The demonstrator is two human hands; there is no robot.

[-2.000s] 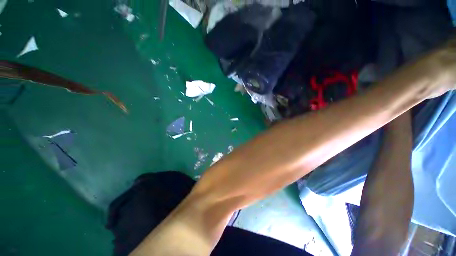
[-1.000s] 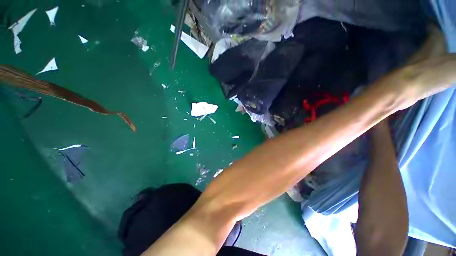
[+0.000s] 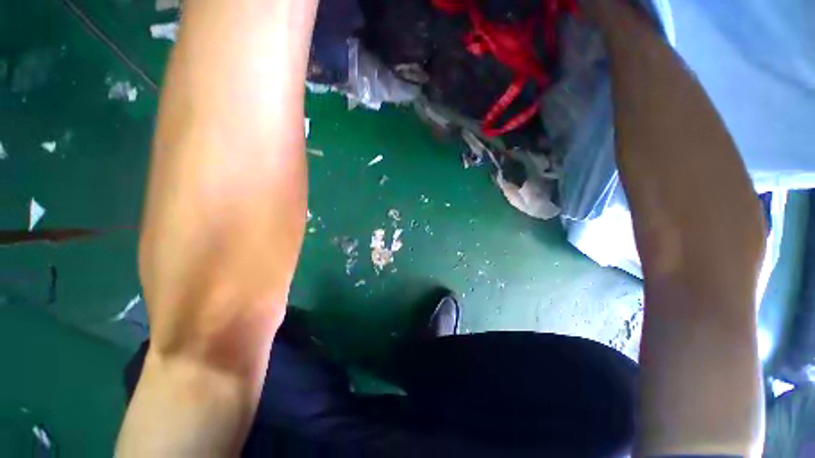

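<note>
Both my bare forearms reach up to the top edge of the picture, and both hands are cut off by it, so what they hold is hidden. A bright red cord or strap lies in loops on dark cloth at the top, between the forearms. Pale blue hanging cloth is at the upper right, partly behind my right forearm. Crumpled clear plastic edges the dark cloth.
The green floor carries small pale scraps. A brown strip lies at the left. My dark-clothed legs and one shoe are below. A pale sheet lies under the blue cloth. A dark thin line or rod runs at the upper left.
My left forearm has swung from across the picture to upright at the left. The view has shifted, with the red cord now higher and less covered. My left hand has gone out of view.
</note>
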